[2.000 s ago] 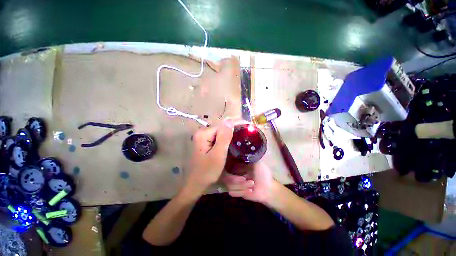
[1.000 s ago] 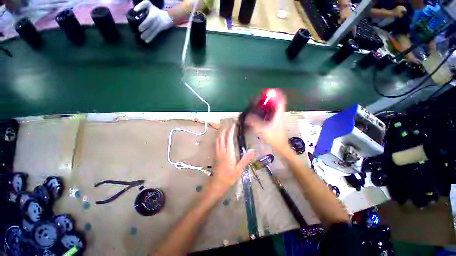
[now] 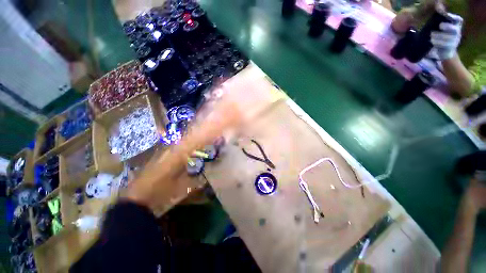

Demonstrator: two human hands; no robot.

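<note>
My left hand [image 3: 221, 104] is a motion blur at the end of my outstretched left arm, beside the black parts tray [image 3: 213, 58]; its fingers and any held part cannot be made out. My right hand [image 3: 477, 198] is cut off by the right edge, against a dark, apparently cylindrical thing [image 3: 473, 164]; its grip is unclear. A round black cover [image 3: 266, 183] with a bright pale ring lies on the brown mat [image 3: 282, 229], below the open pliers [image 3: 259, 155]. The white cable [image 3: 306, 184] lies looped to their right.
Bins of small red [image 3: 120, 88], clear or silver [image 3: 133, 130] and blue [image 3: 74, 122] pieces stand left. Discs with green-yellow strips [image 3: 196, 162] lie by my left arm. Beyond the green conveyor [image 3: 346, 106], a person's gloved hand [image 3: 446, 37] holds a black cylinder [image 3: 418, 42].
The view has swung left, bringing in the bins and tray. My left hand has left the mat's middle for the tray. The red glow by my right hand no longer shows.
</note>
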